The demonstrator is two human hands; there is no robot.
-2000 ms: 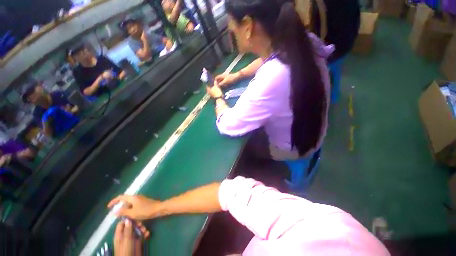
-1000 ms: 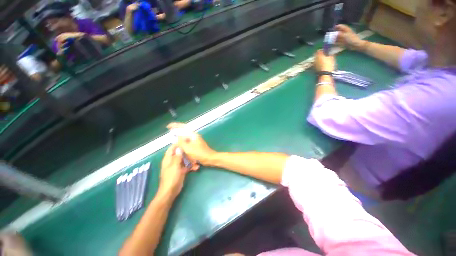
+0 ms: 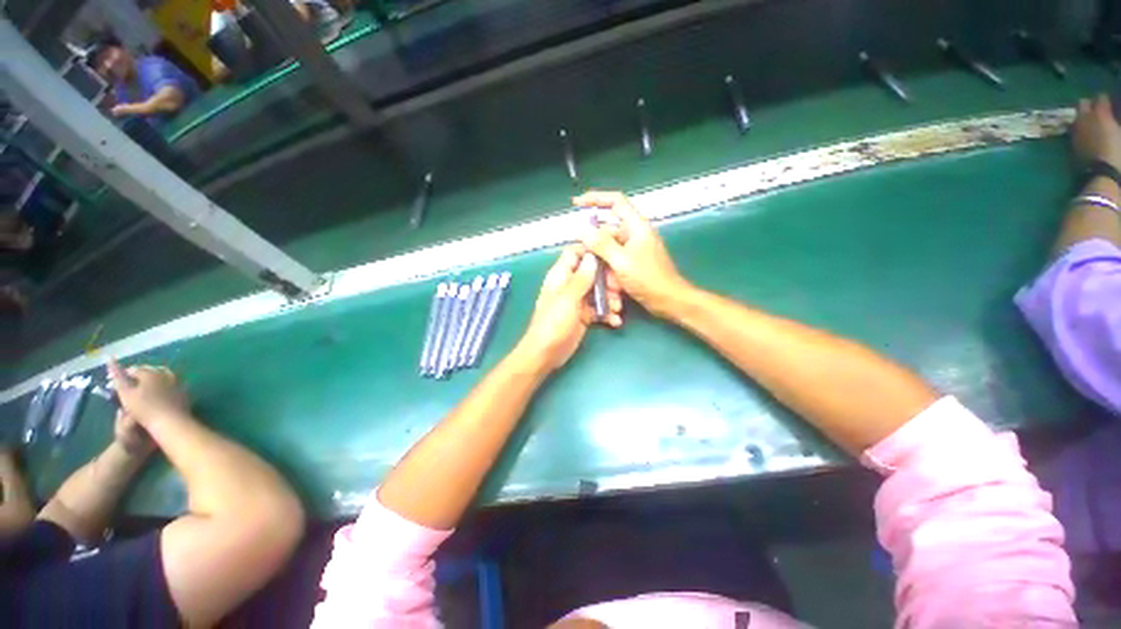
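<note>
A slim dark pen barrel [image 3: 600, 293] is held upright between my two hands near the pale rail. My left hand [image 3: 566, 301] is closed around it from the left. My right hand [image 3: 631, 256] is at its upper end, with the fingers bent over it; the fingers hide that end. A pile of several grey pens [image 3: 464, 326] lies side by side on the green bench to the left of my hands, pale ends toward the rail.
The pale rail [image 3: 725, 181] separates the bench [image 3: 787, 307] from the dark green belt, which carries several spaced pens [image 3: 738, 103]. A grey metal upright [image 3: 184, 209] meets the rail at left. A neighbour's hands [image 3: 150, 399] and pens are at left; a purple sleeve [image 3: 1088, 307] is at right.
The view has swung left, so the pile and my hands appear further right and the left neighbour has come into view. My hands still hold a pen together.
</note>
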